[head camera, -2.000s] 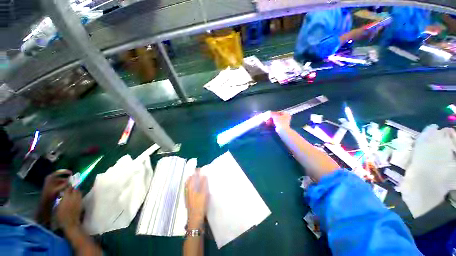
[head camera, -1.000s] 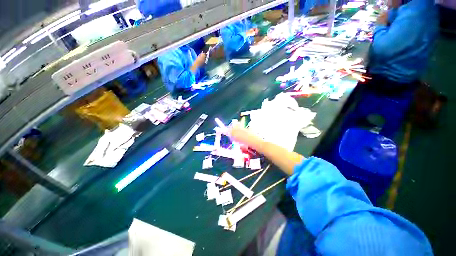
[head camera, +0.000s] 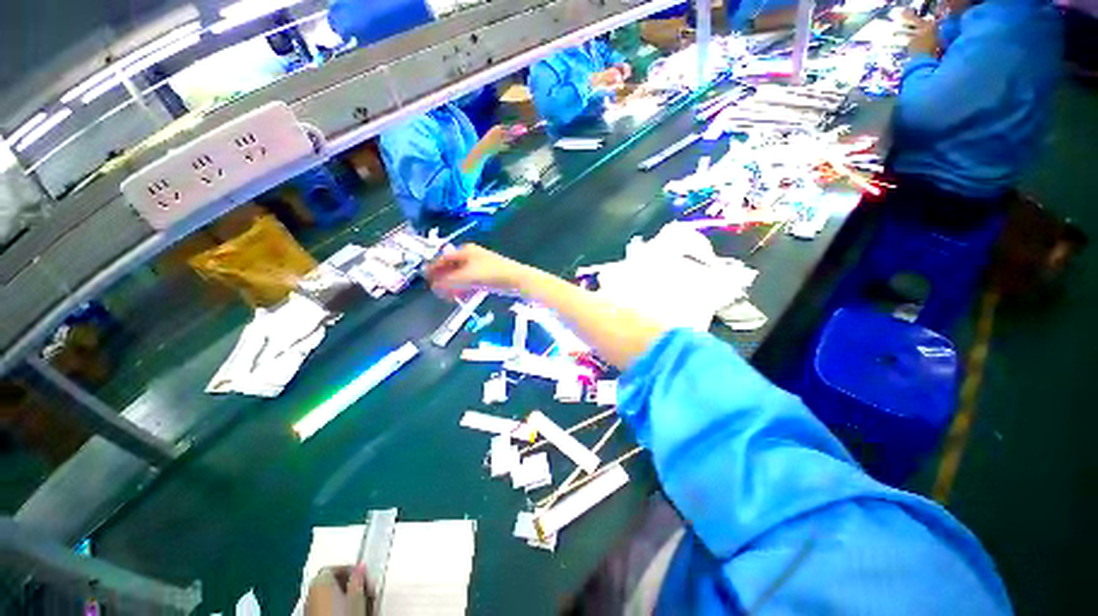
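Note:
My right hand (head camera: 472, 272) reaches over the belt, fingers bent and slightly blurred, above the far end of a flat grey strip (head camera: 455, 323); whether it holds anything is unclear. My left hand (head camera: 337, 592), cut off by the bottom edge, is closed on a grey translucent strip (head camera: 379, 539) over a white sheet (head camera: 441, 566). A light bar (head camera: 356, 390) glowing green and blue lies on the belt. Loose LED modules (head camera: 542, 356) lie beside my right forearm. White strips and squares (head camera: 530, 467) with thin tan sticks lie nearer me.
Crumpled white cloth (head camera: 674, 283) lies beyond my forearm, with a larger pile of strips (head camera: 771, 175) farther off. More white sheets (head camera: 271, 349) lie at left. A grey frame with a socket strip (head camera: 223, 163) crosses above. Blue stools (head camera: 885, 367) and people in blue smocks are around.
My right hand has moved left from the module pile to the far end of the grey strip. My left hand has come into view at the bottom with a grey translucent strip.

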